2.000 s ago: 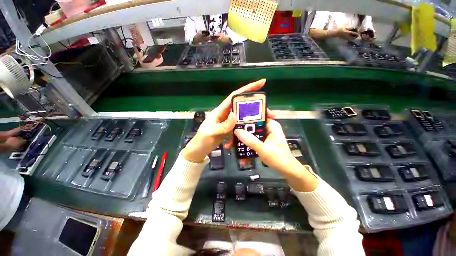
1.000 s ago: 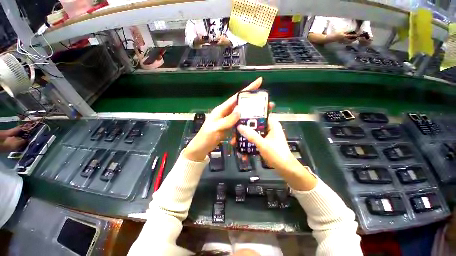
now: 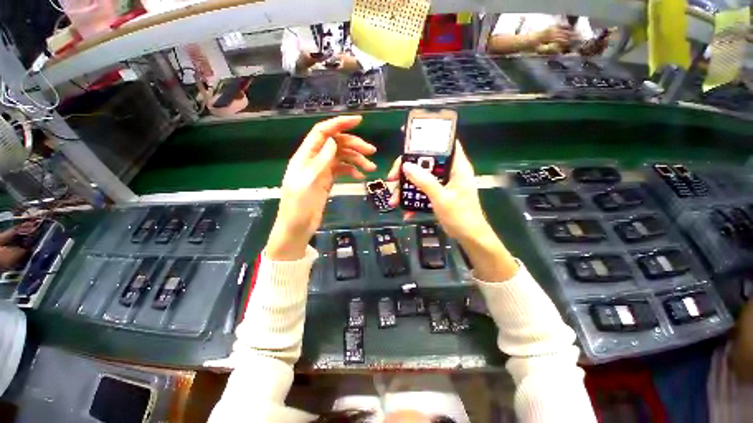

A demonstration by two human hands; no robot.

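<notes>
A black keypad phone (image 3: 428,157) with a gold rim and a lit whitish screen is upright in my right hand (image 3: 450,194), the thumb on its keys. My left hand (image 3: 318,173) is raised to the left of the phone, empty, fingers apart. Another keypad phone (image 3: 380,195) lies face up between my hands at the back of the centre tray (image 3: 322,281). Three phones lie back up in that tray, one of them here (image 3: 388,251). Several small batteries (image 3: 354,344) lie near the front edge.
Phones lie in the left tray (image 3: 91,268) and the right tray (image 3: 578,335). A red pen (image 3: 253,281) is partly behind my left sleeve. A flat smartphone (image 3: 121,401) lies lower left. Yellow perforated sheets (image 3: 388,33) hang above. People's hands show opposite and at far left.
My left hand has let go of the phone and moved left, its fingers opening. My right hand still holds the phone, slightly higher. The view has shifted slightly.
</notes>
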